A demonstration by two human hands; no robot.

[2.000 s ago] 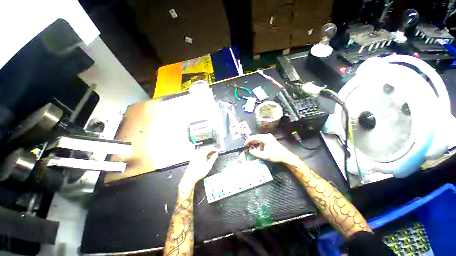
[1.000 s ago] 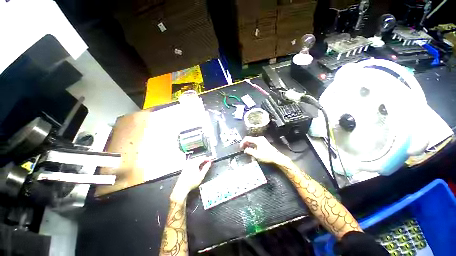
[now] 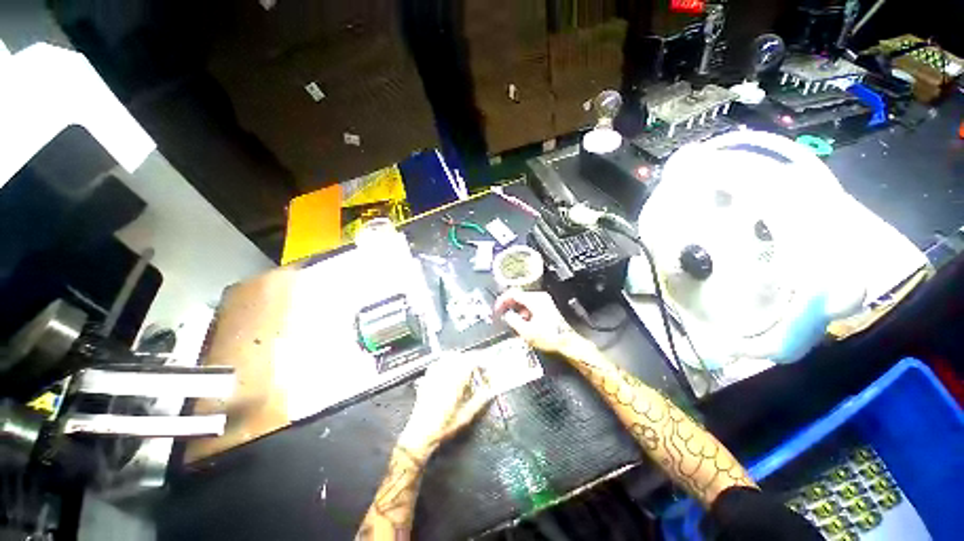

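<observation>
A white PCB panel with rows of small parts is at the middle of the black bench. My left hand grips its left end, covering that part. My right hand is at the panel's back right edge, below the round tub, with thumb and fingertips close together. Whether it holds a small thing is too blurred to tell. The small green-and-grey framed device sits on the white sheet, left of the panel.
White scraps and green-handled cutters lie behind the panel. A black soldering station with cable and a large white round housing stand right. A blue tote with yellow-and-dark boards is lower right. Pale twin rails project from the left.
My left hand has moved onto the panel, which has shifted back towards my right hand. My right hand stays near the panel's back edge. The whole view has shifted.
</observation>
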